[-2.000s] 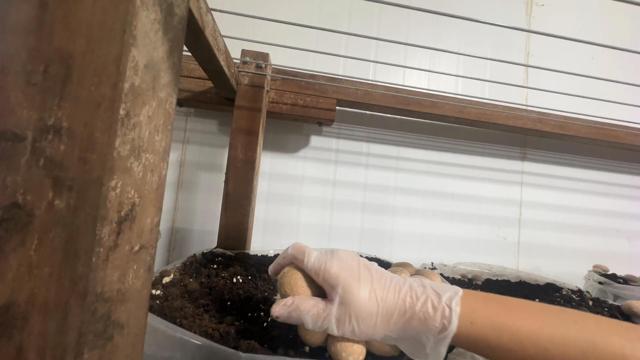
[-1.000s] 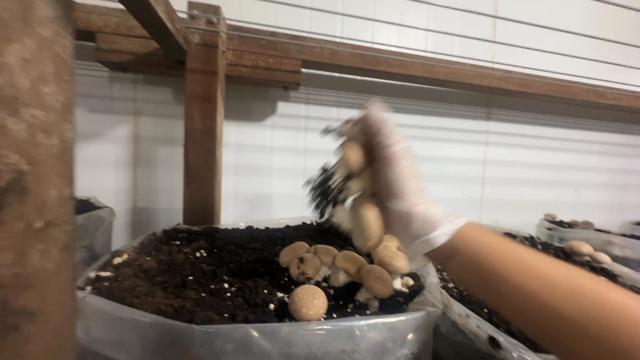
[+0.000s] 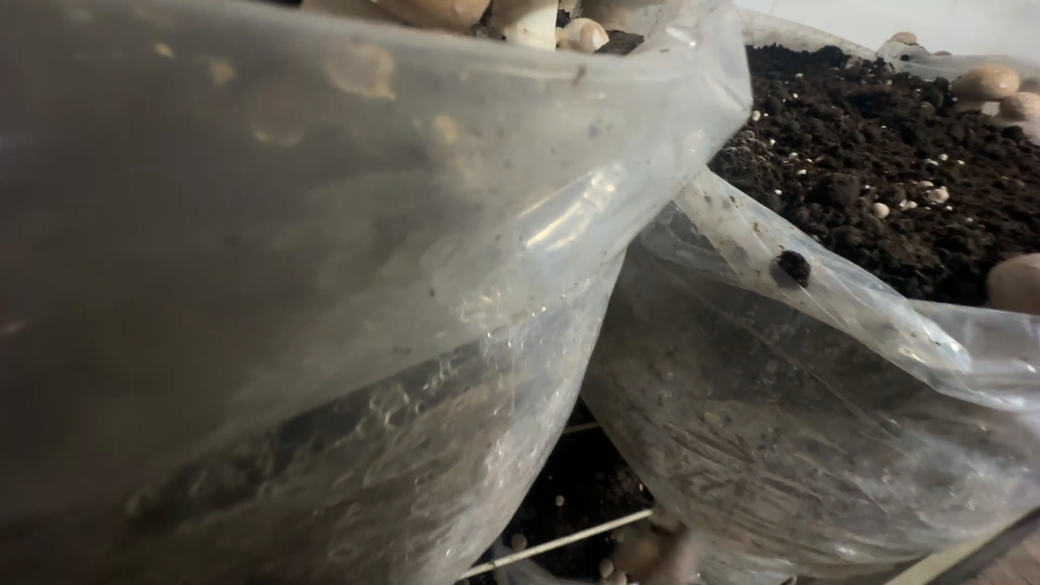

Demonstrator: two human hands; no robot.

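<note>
Neither my left hand nor my right hand shows in the head view now. A clear plastic grow bag [image 3: 390, 244] fills the left and middle, very close. Brown-capped mushrooms [image 3: 528, 20] stand behind its rim at the top, partly cut off by the frame. To the right, a second plastic grow bag [image 3: 756, 390] holds dark soil [image 3: 877, 162] with tiny white mushroom buds [image 3: 881, 210]. Larger mushrooms [image 3: 985, 84] stand at that bag's far right, and another round cap [image 3: 1016, 283] is cut by the right edge.
Between the two bags, a thin pale rod or wire [image 3: 561, 543] crosses over dark soil lower down. A blurred brownish thing [image 3: 650, 552] lies near it. A soil clump [image 3: 792, 268] clings to the right bag's folded rim. A white wall [image 3: 959, 24] is behind.
The gloved hand, seen earlier lifting a cluster of mushrooms off the soil, is out of view. The view has swung down close to the bags' sides.
</note>
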